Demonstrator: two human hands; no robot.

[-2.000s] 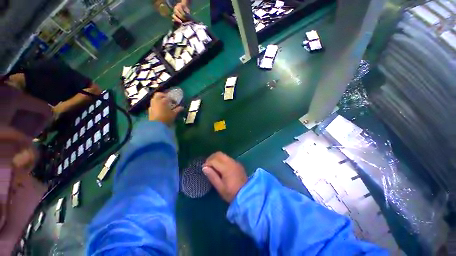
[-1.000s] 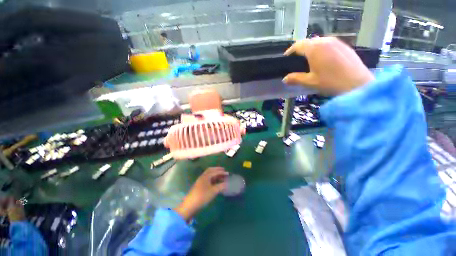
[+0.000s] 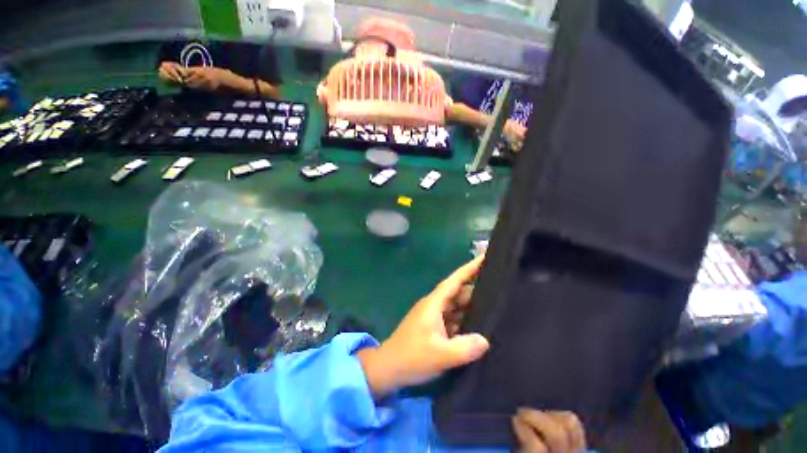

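An empty black tray (image 3: 619,177) with two sections stands tilted on end, large at the right of centre. My left hand (image 3: 434,341) holds its left edge, thumb on the near side. My right hand (image 3: 549,431) shows only as fingers at the tray's lower edge, cut by the picture's bottom; the rest is hidden. Pale-and-dark rectangular pieces (image 3: 179,168) lie spaced in a row across the green bench. A round mesh-like disc (image 3: 388,223) lies near the centre, with a second one (image 3: 381,157) beyond it. A small yellow square (image 3: 404,201) lies between them.
A clear plastic bag (image 3: 234,230) with black parts lies left. A pink fan (image 3: 388,88) hangs above the bench. Filled trays (image 3: 257,124) and other people's hands (image 3: 190,75) are at the far side. Blue sleeves show at both sides. A metal upright (image 3: 491,124) stands behind the tray.
The black tray has come down from the shelf to in front of me, now tilted on end. My left hand has left the near disc and taken the tray's edge; my right hand has lowered.
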